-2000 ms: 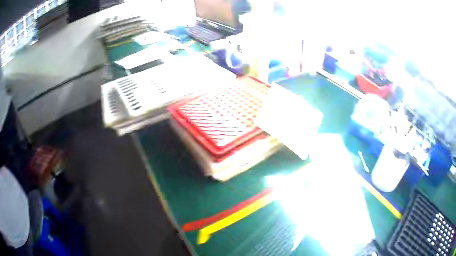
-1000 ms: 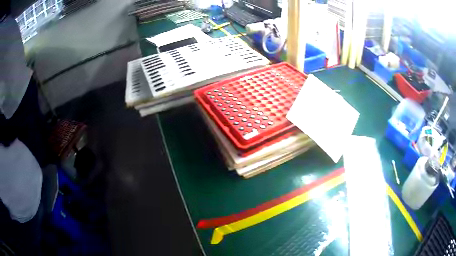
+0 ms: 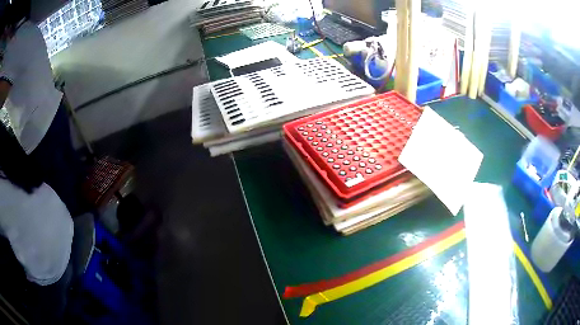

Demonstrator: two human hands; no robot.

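Note:
Neither of my hands is in the picture. A red tray (image 3: 381, 136) with a grid of round holes lies on stacked boards (image 3: 343, 216); several holes at its left and front hold small round parts. A blank white paper sheet (image 3: 442, 157) leans on the tray's right corner. A long, bright clear plastic sleeve (image 3: 490, 254) lies on the green mat. A clear patterned sheet (image 3: 423, 295) lies to its left, blurred by glare. A corner of a black tray (image 3: 566, 308) shows at the lower right.
White slotted boards (image 3: 289, 95) are stacked behind the red tray. Red and yellow tape (image 3: 381, 266) crosses the mat. A white bottle (image 3: 552, 241), a cotton swab (image 3: 524, 226) and blue bins (image 3: 534, 166) are at the right. Two people in white shirts (image 3: 35, 222) are at the left, beside a blue stool (image 3: 105, 273).
The view has turned left, so the bench and its things have shifted right in the picture. Less of the black tray shows, more of the people at the left. The picture is sharper.

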